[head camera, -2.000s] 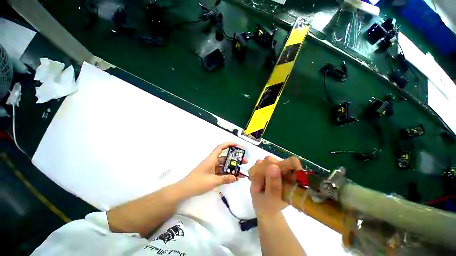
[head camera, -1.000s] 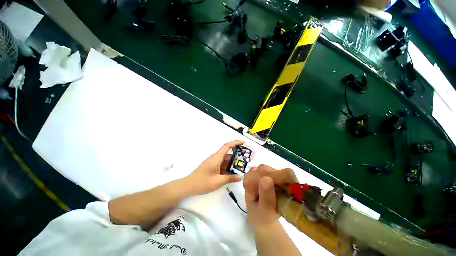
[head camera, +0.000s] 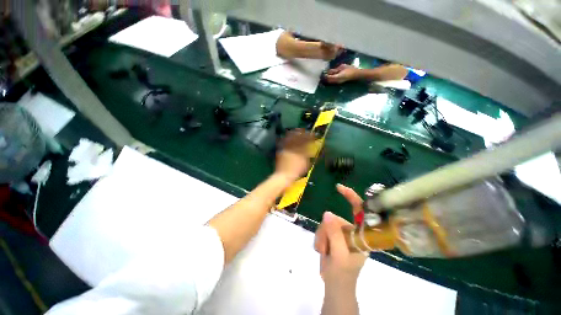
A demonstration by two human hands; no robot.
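My right hand (head camera: 341, 249) holds the glue gun by its amber-brown grip (head camera: 384, 237), with one finger raised near the red lever (head camera: 359, 218). The gun's clear-wrapped cylinder (head camera: 473, 215) and a pale tube reach to the right, above the green surface. My left hand (head camera: 295, 151) is blurred and reaches over the green surface at the hazard-striped bar (head camera: 294, 194). Whether it holds anything cannot be told. A blurred dark adapter (head camera: 340, 164) lies just right of the bar. The white sheet (head camera: 147, 215) lies in front of me.
Dark adapters and cords (head camera: 227, 117) lie on the green surface (head camera: 178, 144). More adapters (head camera: 424, 111) lie farther back. Another person's hands (head camera: 341, 74) are across the line. A grey frame (head camera: 400, 34) crosses overhead. Crumpled tissue (head camera: 89, 161) and a fan (head camera: 21, 144) are at left.
My left hand has moved from above the sheet, where it held an adapter board, forward to the striped bar. The gun's front is now raised. The view has tilted up, showing the frame and another person's hands.
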